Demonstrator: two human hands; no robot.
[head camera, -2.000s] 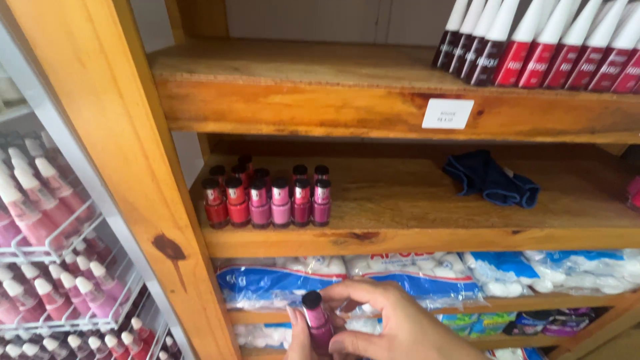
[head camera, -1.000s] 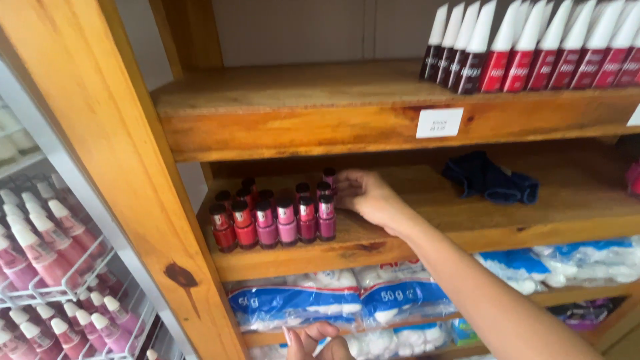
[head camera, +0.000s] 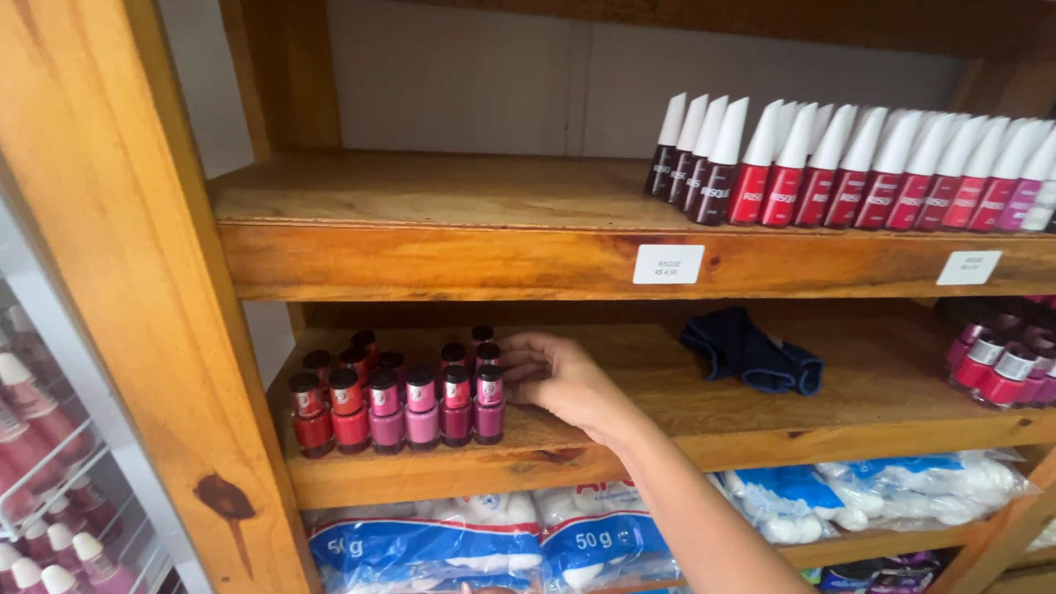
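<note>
My right hand (head camera: 561, 379) reaches onto the middle wooden shelf (head camera: 610, 412), its fingertips at the right end of a group of small black-capped nail polish bottles (head camera: 386, 412). The fingers touch or nearly touch the bottles behind the front right magenta bottle (head camera: 489, 404); whether they grip one is hard to tell. The front row runs from red at the left through pink to magenta, with more bottles behind. Of my left hand (head camera: 487, 589) only a bit of fingertip shows at the bottom edge, so its hold is hidden.
A dark blue cloth (head camera: 747, 351) lies right of my hand, and more polish bottles (head camera: 1002, 371) stand farther right. White-capped polishes (head camera: 850, 181) line the shelf above. Bags of cotton (head camera: 429, 544) lie below. A wire rack (head camera: 49, 487) of polishes is at the left, beside the wooden post (head camera: 148, 330).
Two seconds ago a magenta bottle was in my hands below the shelf. My right hand has since moved up to the group's right end and remains there. My left hand has mostly left the view.
</note>
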